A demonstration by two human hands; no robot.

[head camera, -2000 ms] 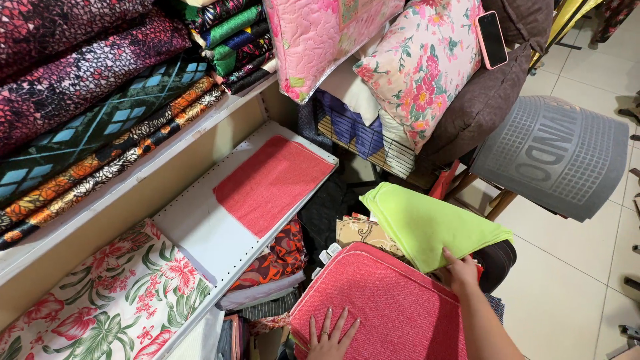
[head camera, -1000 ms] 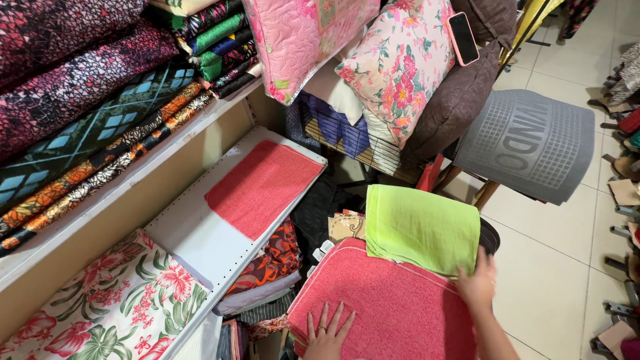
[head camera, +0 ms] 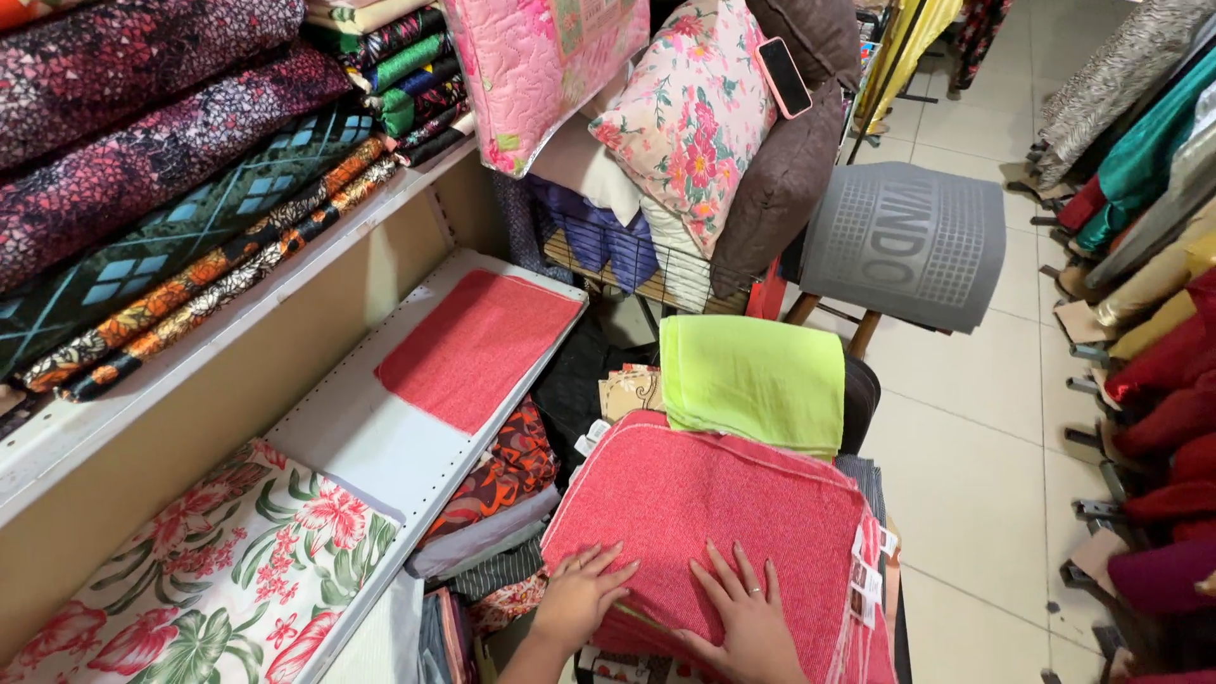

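Note:
A stack of red fabric mats with pale stitched edges and small labels lies at the lower middle. My left hand rests on its near left edge, fingers spread. Flat on the top mat, with fingers apart, lies my right hand; neither hand grips anything that I can see. Just beyond the stack is a folded lime green cloth. One red mat lies alone on the white metal shelf, to the left.
Floral fabric covers the shelf's near end. Patterned fabric rolls fill the upper shelf. Behind stand a floral cushion with a phone on it and a grey mat. Fabric rolls line the right side.
My right hand has moved from the green cloth onto the red stack. The green cloth, lifted at one corner two seconds ago, now lies flatter. My left hand has shifted to the stack's left edge.

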